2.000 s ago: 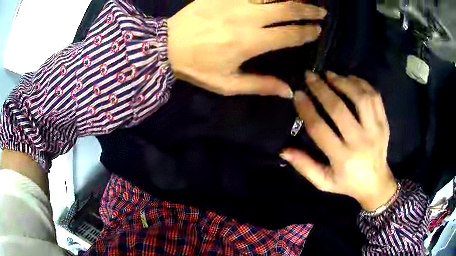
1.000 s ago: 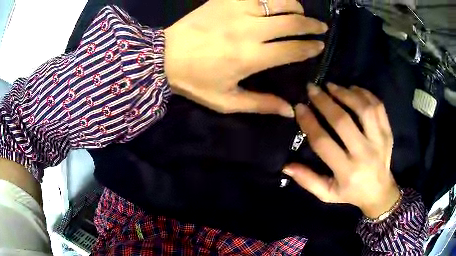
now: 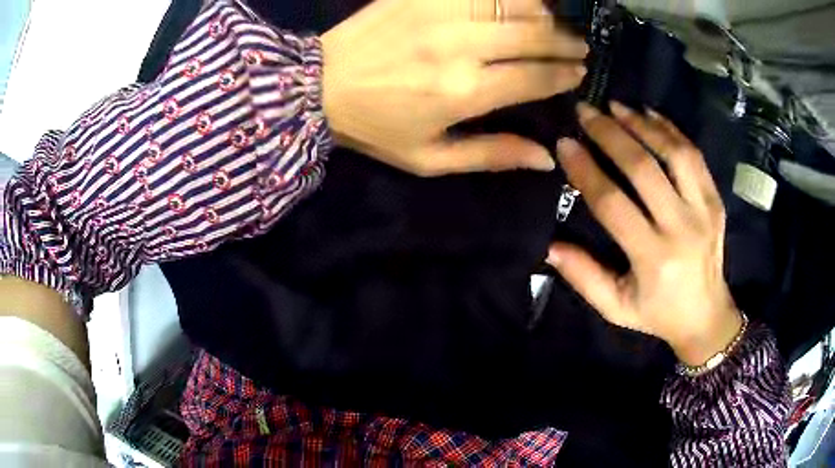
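Note:
Black cloth (image 3: 366, 265) spreads over the table and towards the lap. A dark zipper (image 3: 598, 69) runs down it at the upper middle. A silver zipper pull (image 3: 568, 202) lies beside my right index finger. A small white piece (image 3: 540, 294) shows on the cloth below my right thumb; I cannot tell what it is. My left hand (image 3: 449, 87) lies flat on the cloth left of the zipper, fingers apart, its top cut by the frame edge. My right hand (image 3: 655, 224) rests on the cloth right of the pull, fingers spread. Neither hand grips anything.
Metal sewing machine parts (image 3: 755, 101) and the pale machine head (image 3: 778, 41) are at the upper right. A whitish ribbed knob (image 3: 754, 186) sits below them. A checked apron (image 3: 320, 430) covers the lap. A dark grated item (image 3: 156, 434) is at the lower left.
The cloth and both hands first shifted down in view, then back up. More of the pale machine head shows now, and the white piece below my right thumb looks larger.

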